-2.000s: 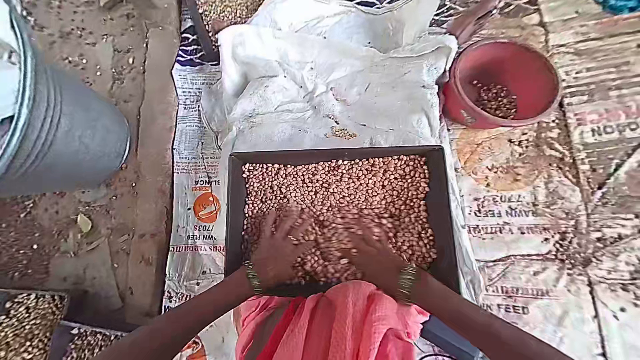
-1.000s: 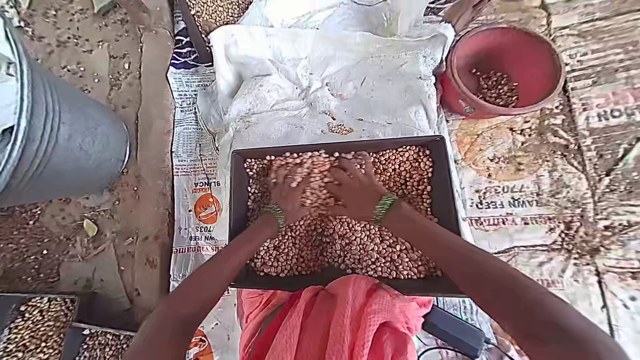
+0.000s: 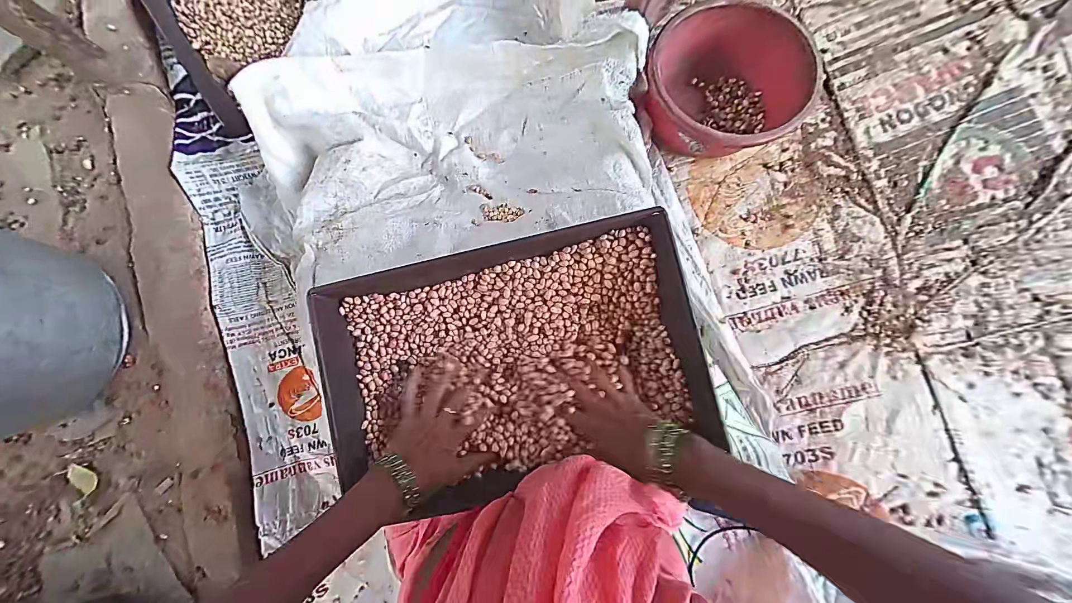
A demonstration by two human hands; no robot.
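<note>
A dark rectangular tray [image 3: 325, 368] lies tilted in view in front of me, with a layer of small pinkish-brown nuts or beans [image 3: 519, 310] in it. My left hand [image 3: 435, 427] rests on the near left part of the layer, fingers spread. At the near right, my right hand [image 3: 607, 419] is spread among the nuts or beans too, its fingertips blurred and partly covered by them. Neither hand is closed on anything. Green bangles circle both wrists. Pink cloth [image 3: 544, 544] touches the tray's near edge.
White sacking [image 3: 402, 201] spreads beyond the tray, with a few loose kernels on it. A red bowl [image 3: 729, 67] holding some kernels stands at the upper right. At the left is a grey metal bucket [image 3: 59, 335]. Another heap of kernels [image 3: 239, 29] is at the top left. Printed feed sacks [image 3: 812, 352] cover the ground.
Both hands have come back from the tray's far middle to its near side and moved apart. The nuts or beans bunched between them are now spread out. The tray now sits more slanted in view.
</note>
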